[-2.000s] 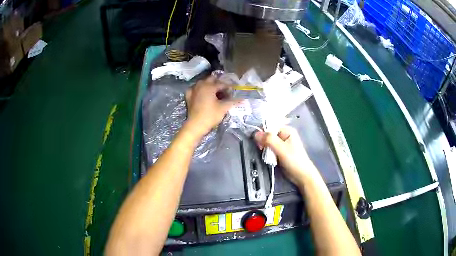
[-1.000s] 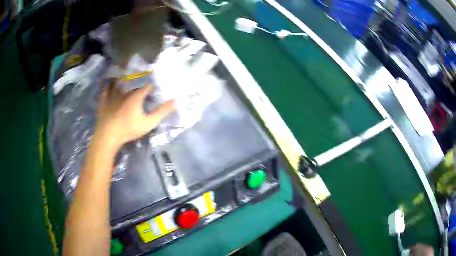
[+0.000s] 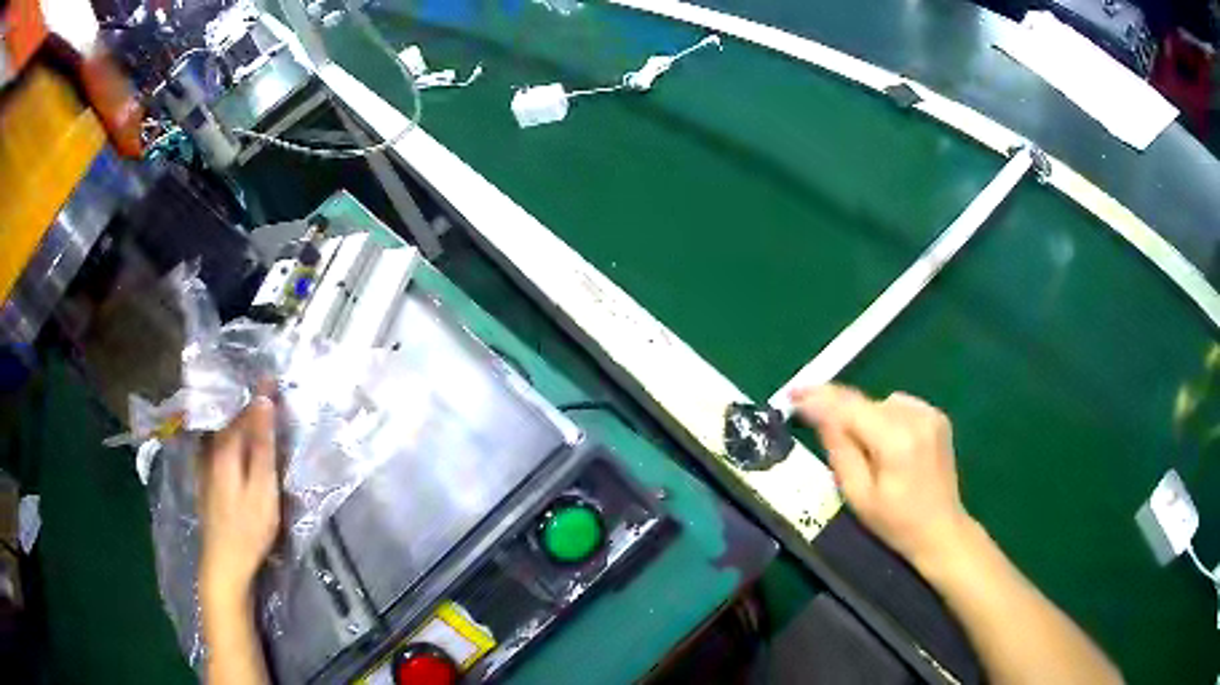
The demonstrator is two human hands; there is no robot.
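My left hand (image 3: 241, 502) lies over clear plastic film (image 3: 214, 381) on the dark base plate (image 3: 435, 402) of the bench machine; its fingertips are partly hidden, so a grip cannot be told. My right hand (image 3: 894, 468) is over the green belt, fingers bent, fingertips at the near end of the white divider bar (image 3: 910, 281), beside its black knob (image 3: 757, 436). Whether it holds anything is unclear. The green button (image 3: 571, 531) and red emergency stop (image 3: 426, 668) are at the machine's front edge.
White chargers with cables lie on the belt (image 3: 629, 254), one at the back (image 3: 541, 106) and one at the right edge (image 3: 1169, 519). Metal fixture blocks (image 3: 351, 292) stand on the rear of the base. The orange-yellow machine head (image 3: 47, 161) is upper left.
The view has swung right towards the belt. My right hand, at the bottom right edge one second ago, is now beside the divider bar. My left hand remains over the film, its fingers closer together.
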